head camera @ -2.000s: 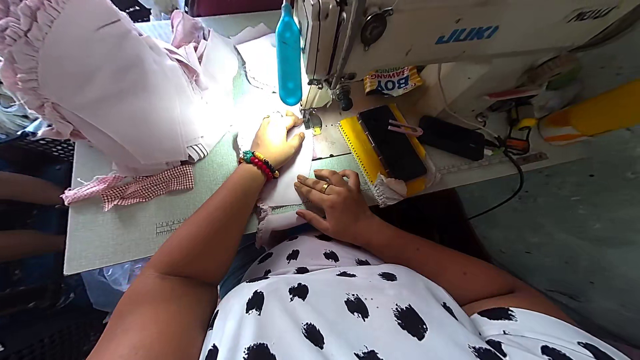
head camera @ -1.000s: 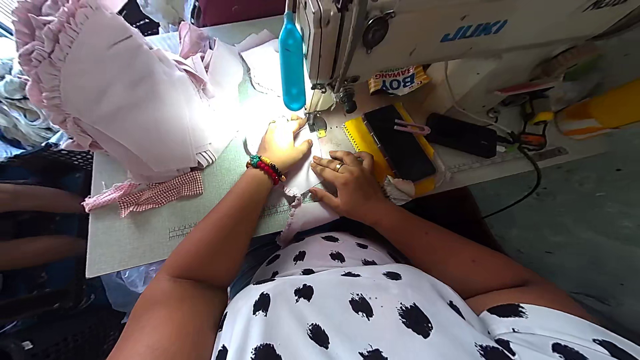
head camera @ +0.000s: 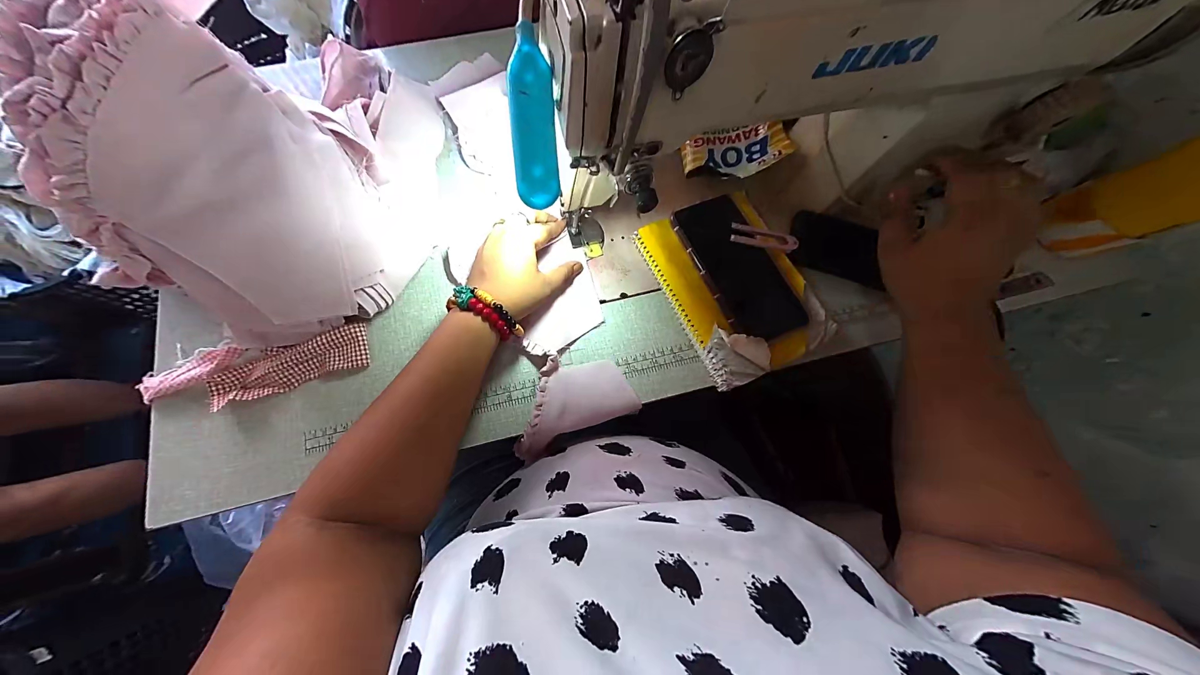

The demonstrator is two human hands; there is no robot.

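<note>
My left hand [head camera: 520, 262] lies flat on a pale pink fabric piece [head camera: 570, 314], its fingertips just left of the presser foot [head camera: 575, 225] of the white sewing machine [head camera: 787, 56]. A gathered strip of the fabric [head camera: 581, 403] hangs over the table's front edge against the shirt. My right hand [head camera: 961, 225] is at the right end of the machine bed, beside a black object [head camera: 837, 248] and over small items; its fingers are curled and blurred, and whether they grip anything cannot be told.
A yellow spiral notebook [head camera: 680, 291] lies right of the needle, with a dark phone [head camera: 741, 267] and a pink clip [head camera: 764, 238] on it. Ruffled pink fabric [head camera: 225, 178] and checked strips [head camera: 291, 366] cover the table's left part. A blue bottle-shaped object [head camera: 532, 122] hangs by the machine head. Someone's limbs show at far left.
My right hand has left the fabric beside my left hand and moved right, past the notebook, to the machine's far right side. My left hand stays on the fabric by the presser foot.
</note>
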